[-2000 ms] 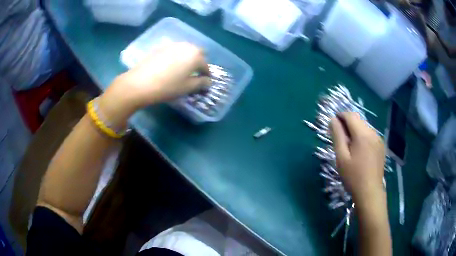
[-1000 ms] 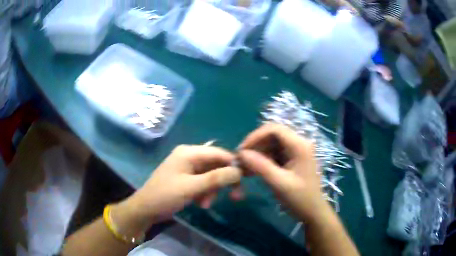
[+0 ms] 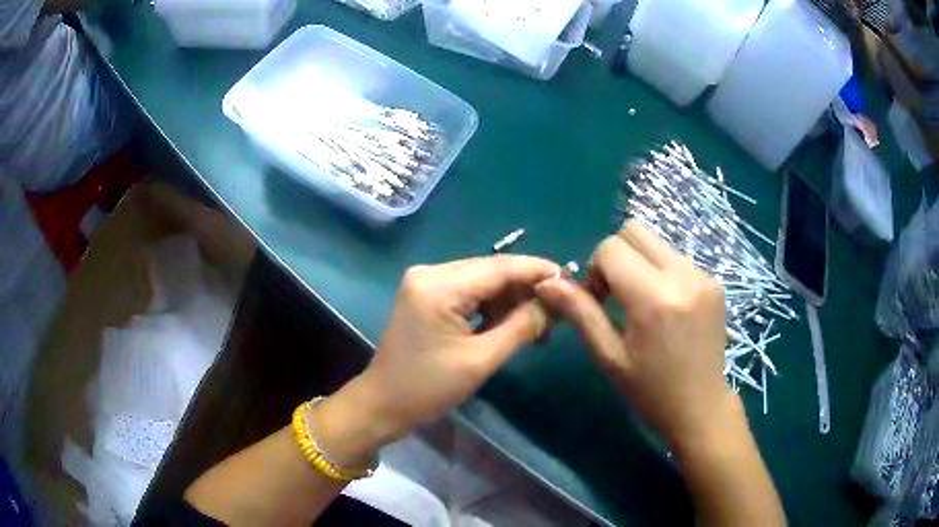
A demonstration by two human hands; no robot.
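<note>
My left hand [image 3: 453, 319] and my right hand [image 3: 659, 319] meet at the fingertips over the bench. A small silver piece [image 3: 570, 268] shows between the fingertips, likely the end of a rod; most of it is hidden by the fingers. A loose pile of silver-white rods [image 3: 710, 226] lies beyond and beside my right hand. A clear rectangular tray [image 3: 463, 129] at the upper left holds many rods [image 3: 386, 154] side by side. A single short loose part [image 3: 509, 240] lies on the bench just beyond my left hand.
A smartphone [image 3: 803, 237] and a narrow pale strip [image 3: 818, 365] lie right of the pile. Frosted boxes [image 3: 777, 88] and small bins [image 3: 505, 31] stand at the back. Bagged parts [image 3: 894, 422] are at far right. An open carton [image 3: 62, 340] with white sheets is below the bench at left.
My left hand has left the tray and my right hand the rod pile; they came together over the bench and remain fingertip to fingertip. The view has also shifted.
</note>
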